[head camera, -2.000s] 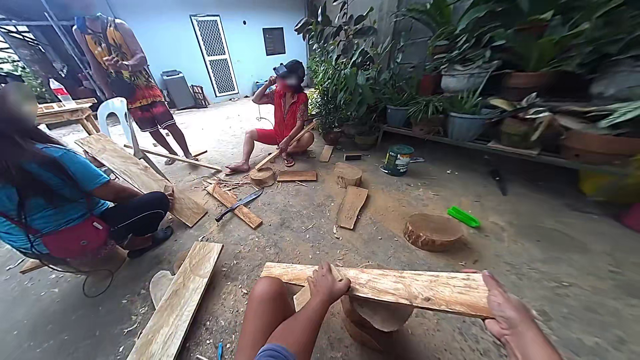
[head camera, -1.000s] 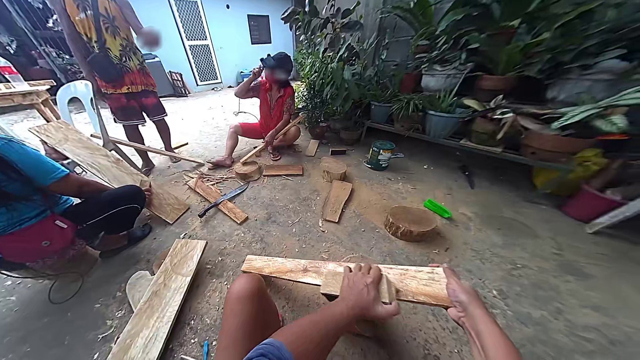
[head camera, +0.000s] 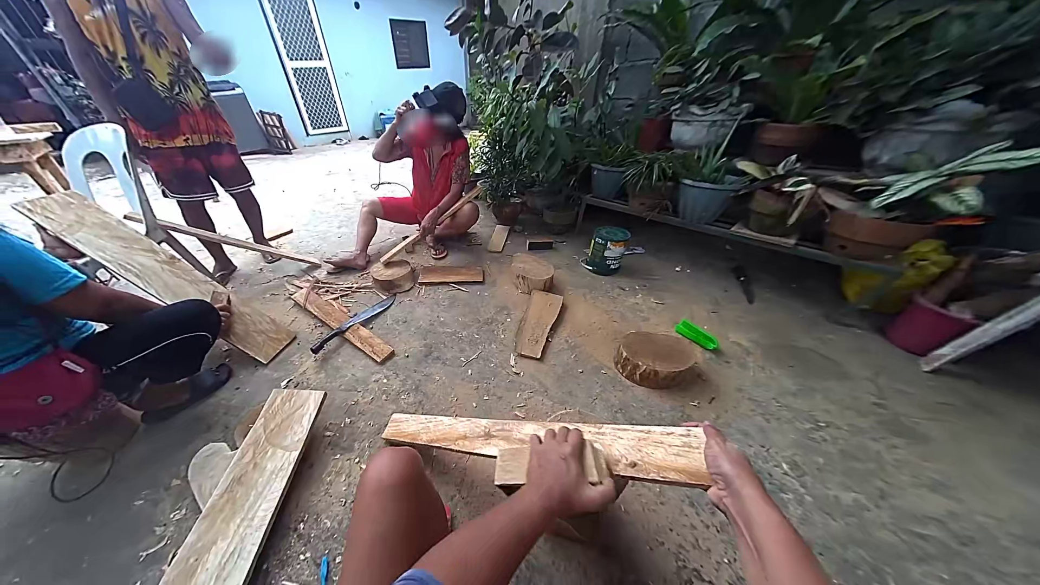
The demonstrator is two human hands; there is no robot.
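A pale wooden board (head camera: 650,447) lies crosswise before my knees, over a wooden stump that is mostly hidden. My left hand (head camera: 567,471) grips a small wooden block (head camera: 512,466) at the board's near edge. At the board's right end, my right hand (head camera: 723,463) holds on, with the fingers partly out of sight behind it. Left of my leg, a long wooden plank (head camera: 252,487) lies at a slant beside a pale flat piece of wood (head camera: 210,471).
A round wood slab (head camera: 656,359) and a green plastic object (head camera: 697,335) lie ahead. A large knife (head camera: 354,323) rests across a board (head camera: 370,341). One person sits at left, another farther off; a third stands. Potted plants line a low shelf (head camera: 650,213).
My left hand has moved right along the board, and the small block now shows beneath it. My right hand still holds the board's right end.
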